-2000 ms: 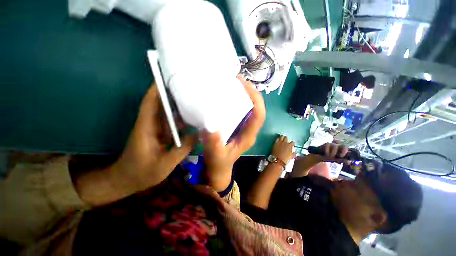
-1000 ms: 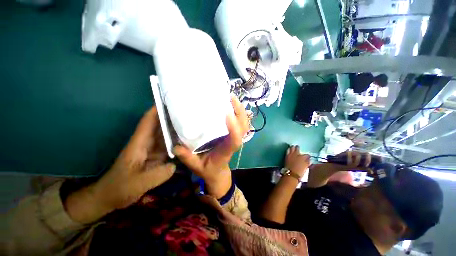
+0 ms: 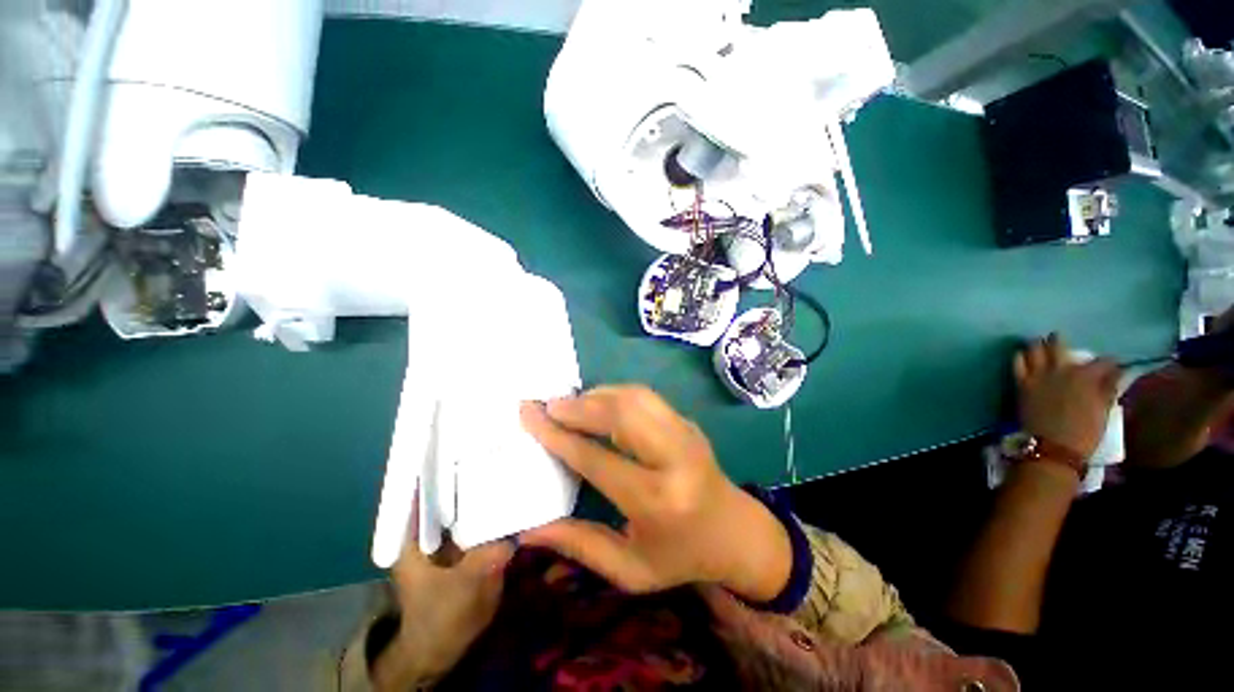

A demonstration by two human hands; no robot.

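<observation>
A white camera housing (image 3: 508, 352) with its white mounting bracket (image 3: 338, 250) lies at the front edge of the green bench, its near end towards me. Two flat white antennas (image 3: 403, 466) run along its left side. My left hand (image 3: 444, 595) is under the near end and antennas, gripping it, partly hidden by them. My right hand (image 3: 663, 493) rests its fingertips on the right side of the housing, thumb at its near end. Whether the housing's near end is fully closed cannot be seen.
Open white camera units (image 3: 677, 108) lie beyond, with wires and two circuit boards in white shells (image 3: 688, 298), (image 3: 761, 357). Another open unit (image 3: 203, 81) is at the left. A black box (image 3: 1062, 156) stands at the right, near a neighbouring worker's hand (image 3: 1065, 396).
The housing has turned and come down towards the bench edge. My right hand has shifted to its right side. The view has swung left, showing the left unit and the boards.
</observation>
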